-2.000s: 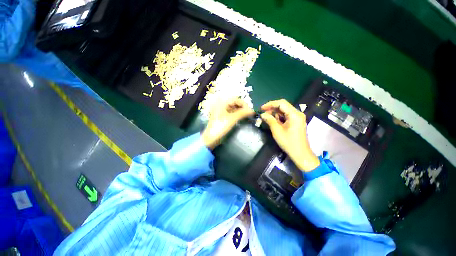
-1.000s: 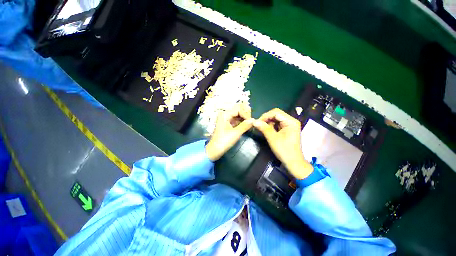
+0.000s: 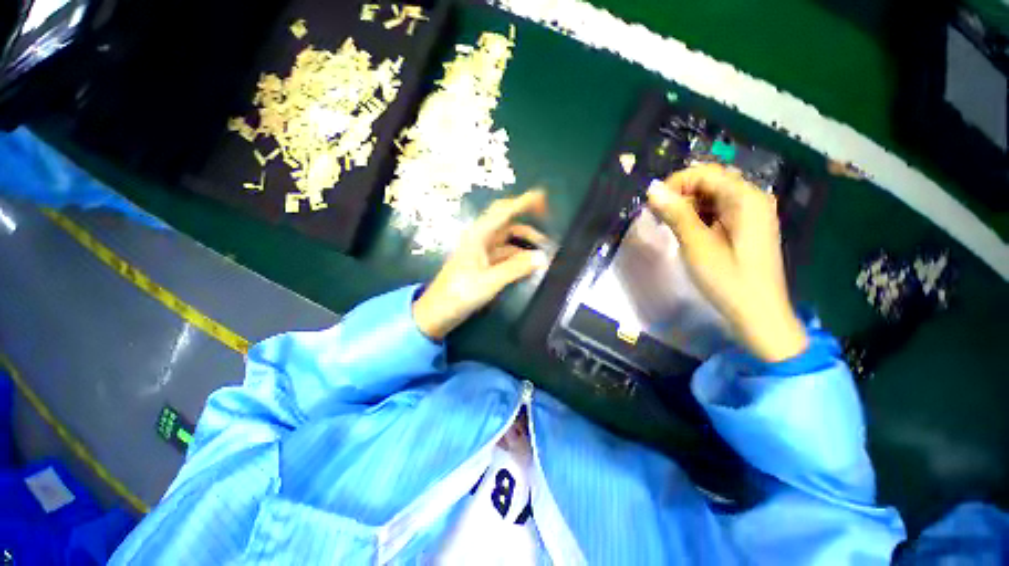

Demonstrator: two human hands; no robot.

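Observation:
The opened black tablet unit (image 3: 597,352) lies on a dark pad (image 3: 553,290) in front of me, with a large pale rectangle (image 3: 642,282) in its middle and a circuit board with a teal patch at its far end. My right hand (image 3: 736,243) is over the unit and covers part of it. Its thumb and finger pinch a tiny pale piece (image 3: 657,188); detail is blurred. My left hand (image 3: 487,263) is left of the unit, fingers apart; a pale spot shows at its thumb tip. A heap of cream pieces (image 3: 456,149) lies beyond it.
A black tray (image 3: 360,210) at left holds another heap of cream pieces (image 3: 321,116). A bundle of small pale-tipped dark parts (image 3: 902,282) lies at right. A white strip (image 3: 708,94) borders the green conveyor. Dark stacked items stand far left.
My hands have separated from their meeting point. The right moved right, over the tablet's far part; the left stayed left and opened. The view shifted, so the bench sits higher in the picture.

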